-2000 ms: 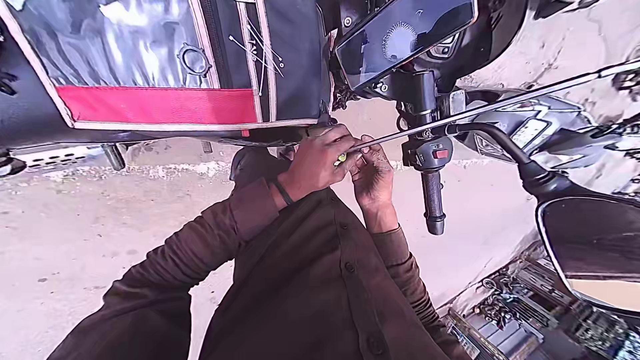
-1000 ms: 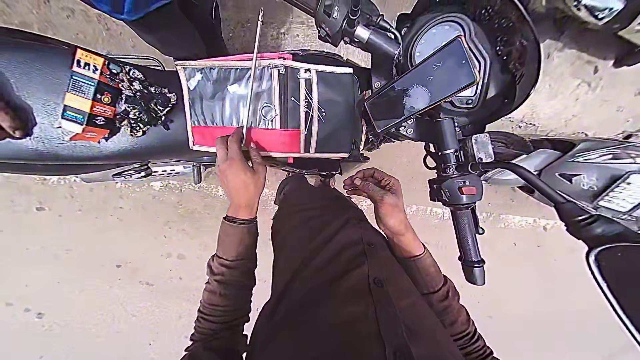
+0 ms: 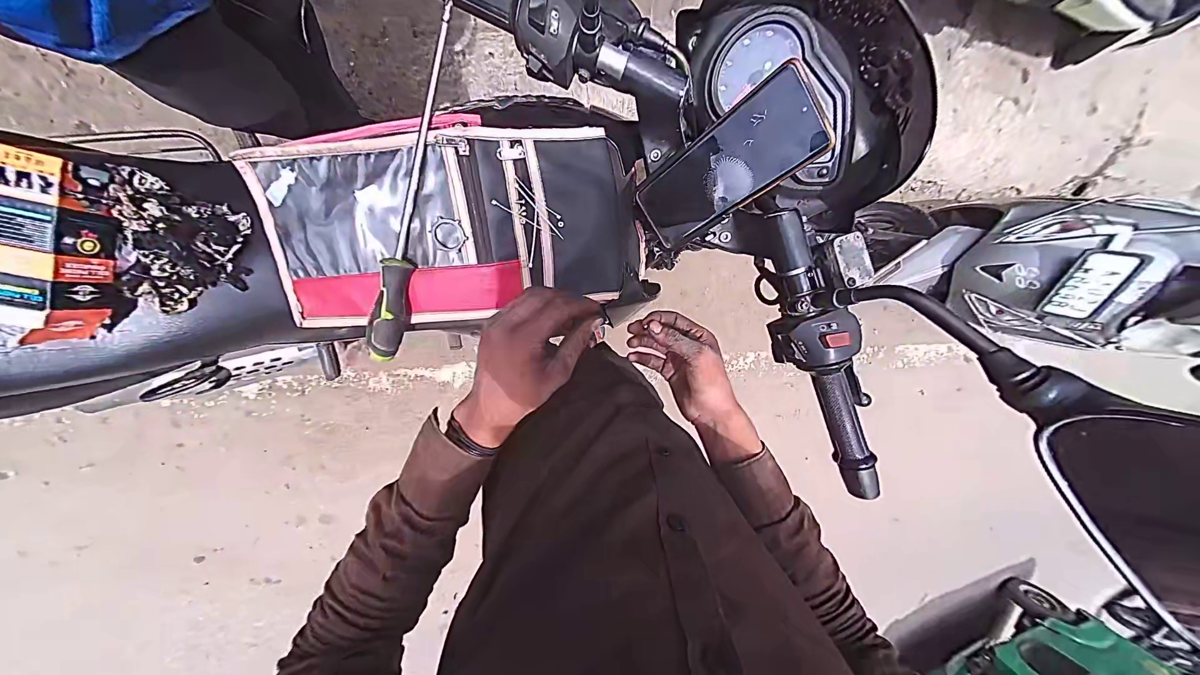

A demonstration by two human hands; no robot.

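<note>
A long-shafted tool (image 3: 392, 305) with a black and green handle lies across the pink-edged tank bag (image 3: 412, 292) with clear pockets, on the motorcycle. Several thin pins or wires (image 3: 532, 220) rest on the bag's black part. My left hand (image 3: 539, 352) is at the bag's lower edge, thumb and fingers brought together; whether something small is between them is too fine to tell. Just right of it is my right hand (image 3: 684, 361), its fingers curled near the thumb, with its contents unclear. A smartphone (image 3: 741, 155) lies over the instrument cluster, above my right hand.
On the black seat (image 3: 234, 309) lie a printed packet (image 3: 56, 244) and a dark clump of small pieces (image 3: 178, 234). The handlebar grip (image 3: 844, 431) and mirror (image 3: 1125, 506) stand at right. A person's dark-clad leg (image 3: 244, 75) is beyond the seat. Another motorcycle (image 3: 1078, 272) stands at right.
The long tool, in my left hand one second ago, now lies released on the bag. My left hand has moved right, beside my right hand. The other person's hand at the left edge is out of view.
</note>
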